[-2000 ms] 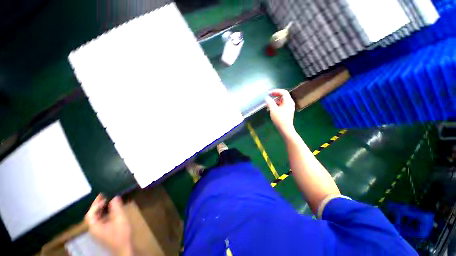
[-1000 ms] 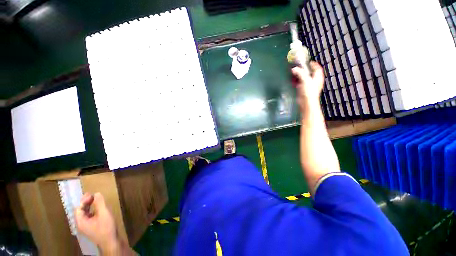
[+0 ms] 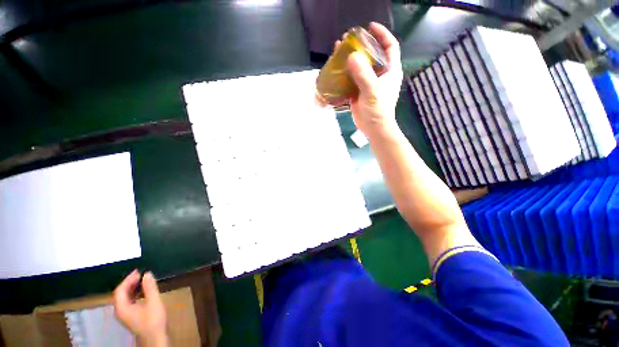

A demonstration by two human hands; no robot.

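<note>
My right hand (image 3: 377,81) is raised at the top centre, shut on a yellowish squeeze bottle (image 3: 339,73). The bottle is tilted over the upper right corner of a board of white units (image 3: 271,169). The units lie in tight rows on the dark green bench (image 3: 173,217). My left hand (image 3: 142,308) is at the lower left, above the carton beside the bench. Its thumb and fingers are slightly apart, and I see nothing held in it. Part of a small white item (image 3: 359,138) shows on the bench just right of the board.
A white sheet (image 3: 68,213) lies on the bench at the left. An open brown carton (image 3: 183,312) holds white units (image 3: 102,327) at the lower left. Loaded tray stacks (image 3: 495,108) stand at the right, with blue plastic trays (image 3: 556,227) below them.
My right hand took hold of the bottle near the stacks and carried it left and up over the board. My left hand stays low at the left by the carton. The view has shifted.
</note>
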